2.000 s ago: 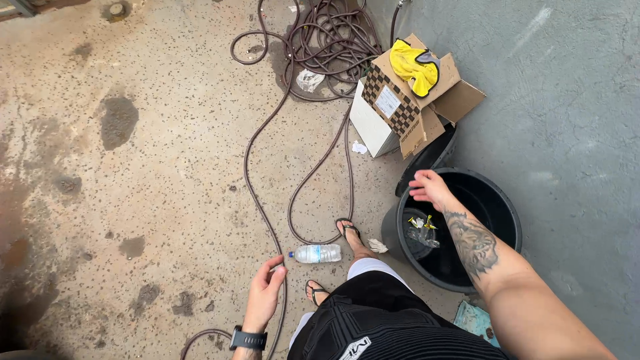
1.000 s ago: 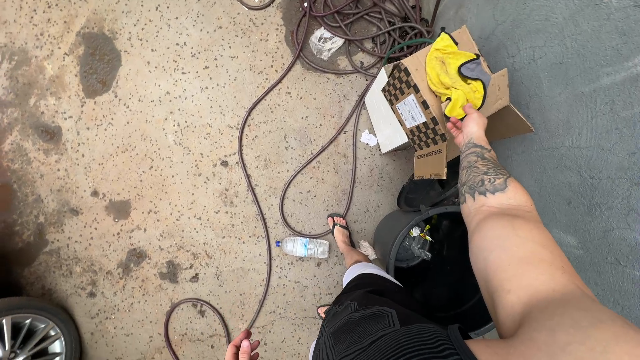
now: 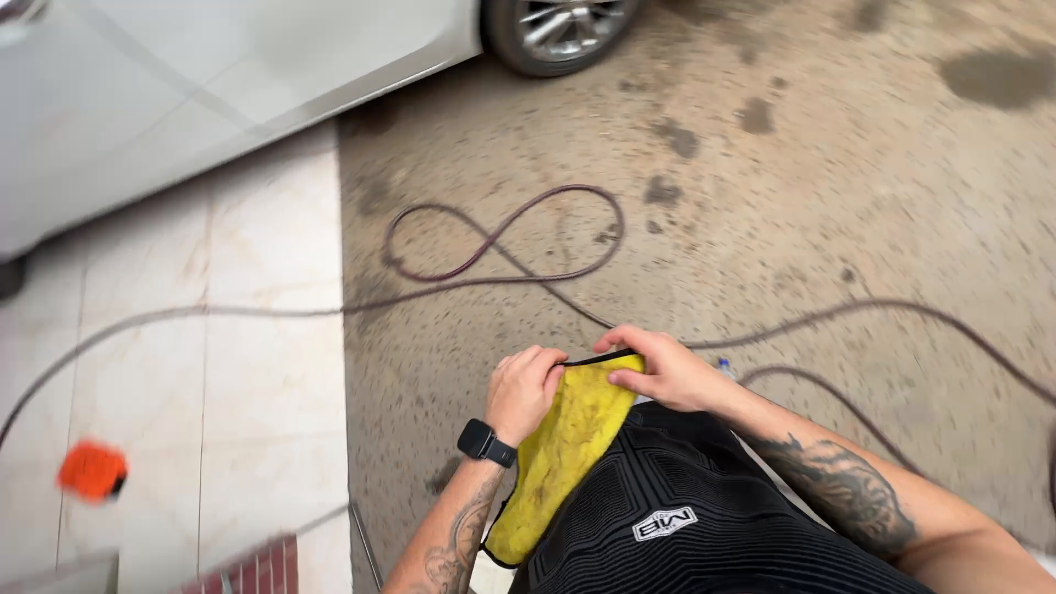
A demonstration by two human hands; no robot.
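A yellow microfiber cloth (image 3: 569, 437) with black edging and dark stains hangs in front of my black shorts. My left hand (image 3: 524, 392), with a black watch at the wrist, grips its upper left edge. At the upper right corner, my right hand (image 3: 660, 367) has the cloth between thumb and fingers. Its lower end dangles beside my left forearm.
A silver car (image 3: 223, 91) with an alloy wheel (image 3: 569, 33) stands at the upper left. A brown hose (image 3: 577, 276) loops over the concrete and onto white tiles (image 3: 272, 379). An orange object (image 3: 92, 470), blurred, lies on the tiles. A blue bottle cap (image 3: 724, 365) shows past my right wrist.
The yellow cloth, on the cardboard box earlier and touched there by my right hand, is now held in both hands before me. The view has swung over to the car and tiles.
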